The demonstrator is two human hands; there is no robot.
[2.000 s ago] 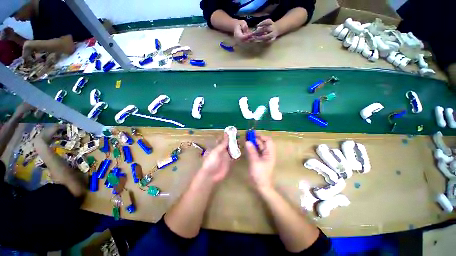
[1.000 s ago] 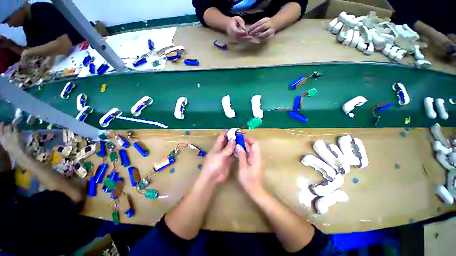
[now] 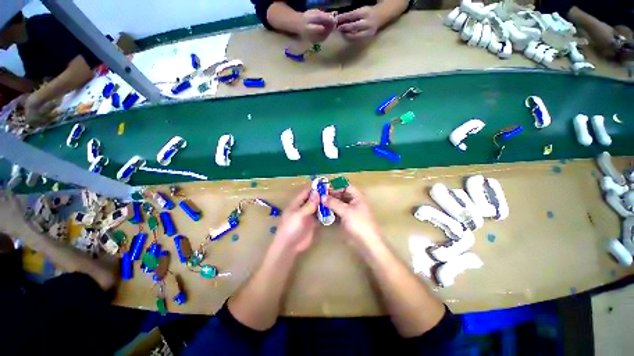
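A white housing half (image 3: 325, 217) is upright between my hands, its hollow side showing. A blue battery (image 3: 322, 198) lies inside it along its length. A green circuit board (image 3: 340, 183) sticks out at the upper right, by my right fingers. My left hand (image 3: 299, 219) holds the housing from the left. My right hand (image 3: 350, 212) is at its right side, fingers pressed on the battery. The wires are too small to make out.
Battery-and-board assemblies (image 3: 167, 223) are piled at left, white housings (image 3: 455, 217) at right. Ahead, the green conveyor belt (image 3: 264, 118) carries housings and batteries. A grey metal post (image 3: 62, 167) crosses at left. People's arms show across the belt and at left.
The battery, first apart in my right hand, is now in the housing. The housing's open side now faces me, and the board hangs at its right. Items on the belt have shifted left.
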